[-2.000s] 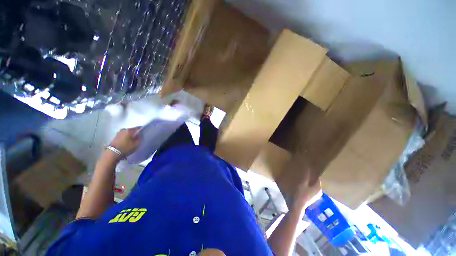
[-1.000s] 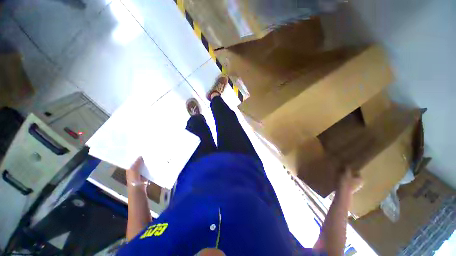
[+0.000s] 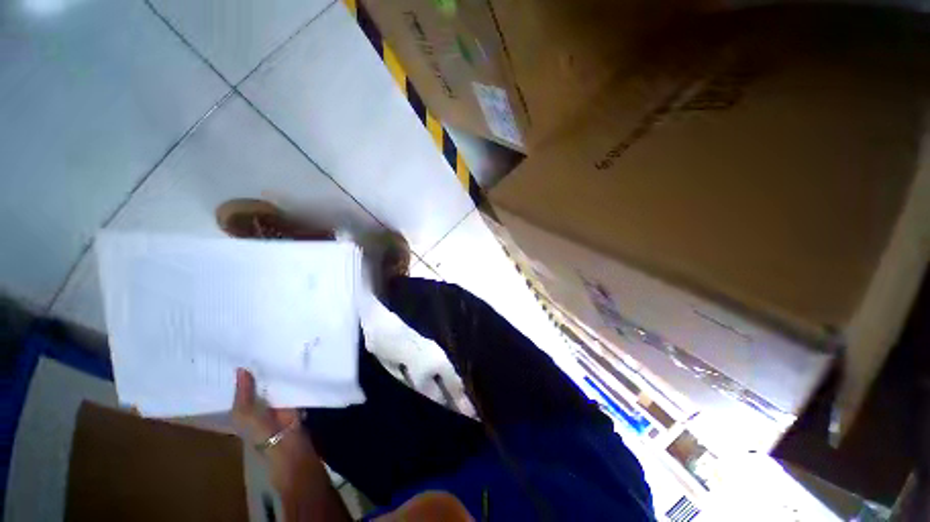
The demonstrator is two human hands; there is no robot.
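My left hand (image 3: 263, 416) holds a stack of white paper sheets (image 3: 235, 321) by its lower edge, thumb on top, at the left of the view. Faint print shows on the top sheet. A bracelet is on that wrist. My right hand is not in view. A large cardboard carton (image 3: 734, 184) with dark printing lies close at the right, with a flap edge at its lower right. Another carton (image 3: 449, 76) with a white label (image 3: 498, 112) stands at the top.
Black-and-yellow floor tape (image 3: 416, 102) runs along the cartons on the tiled floor (image 3: 153, 92). My shoes (image 3: 250, 217) are partly behind the papers. A brown box or panel (image 3: 153, 469) is at the lower left.
The view has turned and moved along the cartons. The papers now lie flat and fully visible at the left. My right hand, earlier at the open carton, has left the view.
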